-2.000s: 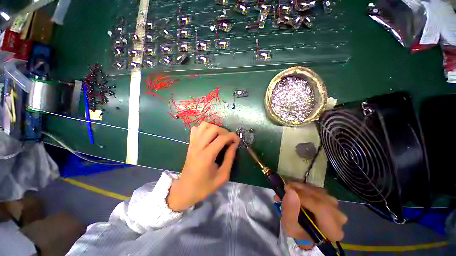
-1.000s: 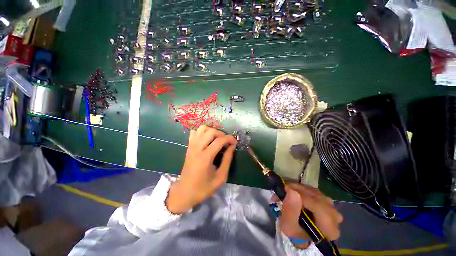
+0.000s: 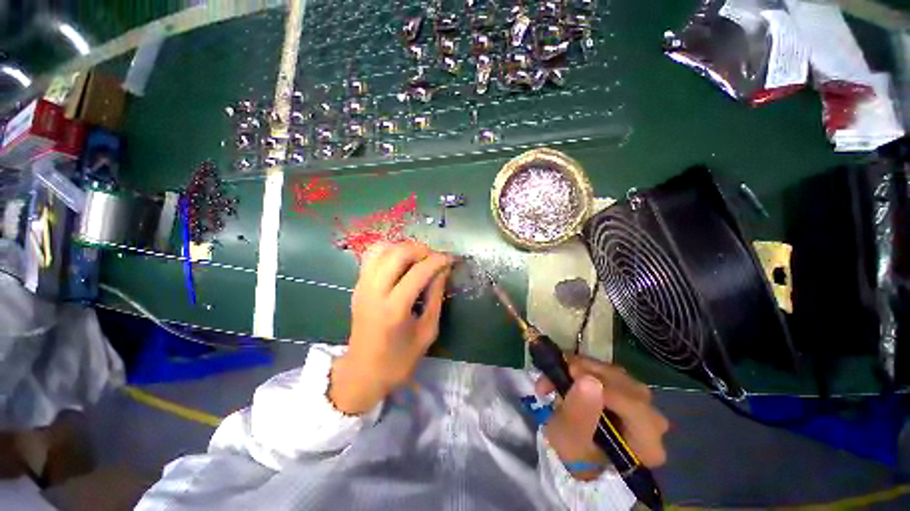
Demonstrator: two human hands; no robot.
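Observation:
My left hand (image 3: 394, 309) has its thumb and fingertips pinched together just left of the iron's tip. The solder wire (image 3: 319, 285) runs from the spool (image 3: 122, 218) at the left to this hand. What else it pinches is too small to tell. My right hand (image 3: 611, 414) holds the soldering iron (image 3: 551, 361) like a pen, its tip pointing up and left, a little right of my left fingertips. A small silvery component (image 3: 453, 201) lies above my hands. Red lead wires (image 3: 379, 225) lie in two loose piles behind my left hand.
A round pot (image 3: 541, 200) of silvery bits stands behind the iron. A black fan (image 3: 688, 279) is at the right. A clear tray (image 3: 589, 143) of metal units lies at the back. A dark pile (image 3: 208, 200) and blue stick (image 3: 188, 250) are left, packets (image 3: 788, 50) upper right.
The view has shifted, so the pot, fan and packets appear further left. The iron's tip now shows slightly further from my left fingertips. Both hands keep their grips.

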